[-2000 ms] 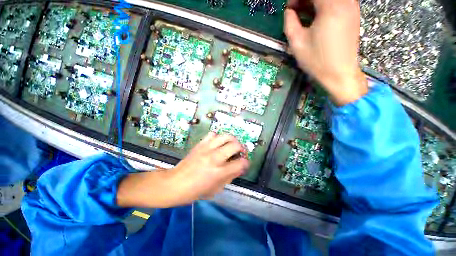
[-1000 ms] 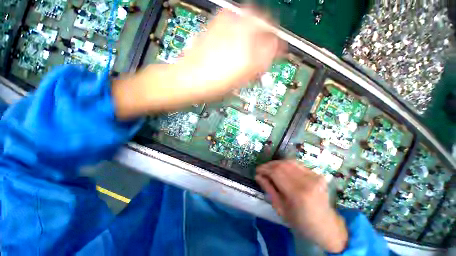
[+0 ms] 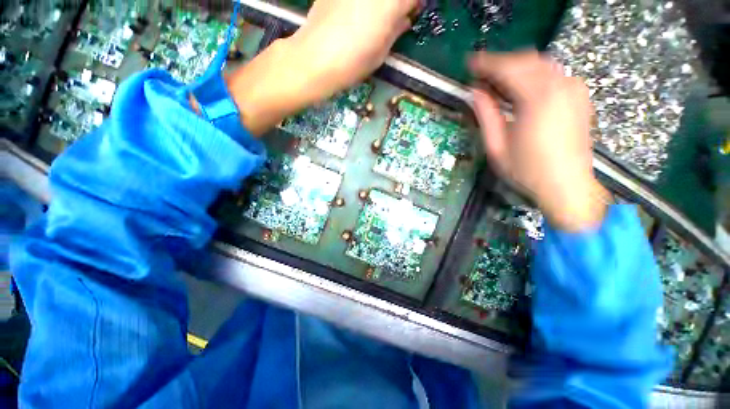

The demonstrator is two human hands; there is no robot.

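Note:
Green circuit boards [image 3: 392,233] lie in a grey-green carrier [image 3: 352,172] with a dark frame, held by small copper-coloured clips. My left hand [image 3: 340,48] reaches across the carrier to the top edge, its fingertips at the dark components [image 3: 436,22] on the green mat; whether it grips any is not visible. My right hand [image 3: 540,128] is blurred, over the far rail and the right carrier's boards, left of the heap of silver components [image 3: 628,76]. Its thumb and fingers are bent with a gap between them; I cannot tell whether it holds a part.
The near conveyor rail [image 3: 320,291] runs in front of my body, and the far rail [image 3: 432,78] borders the green mat [image 3: 520,36]. More boards in carriers lie at left and right. A blue strap [image 3: 214,96] with a cord is at my left cuff.
My left hand has moved up from over the boards to the dark components. My right hand has risen from the near rail to the far rail. The camera view has shifted slightly.

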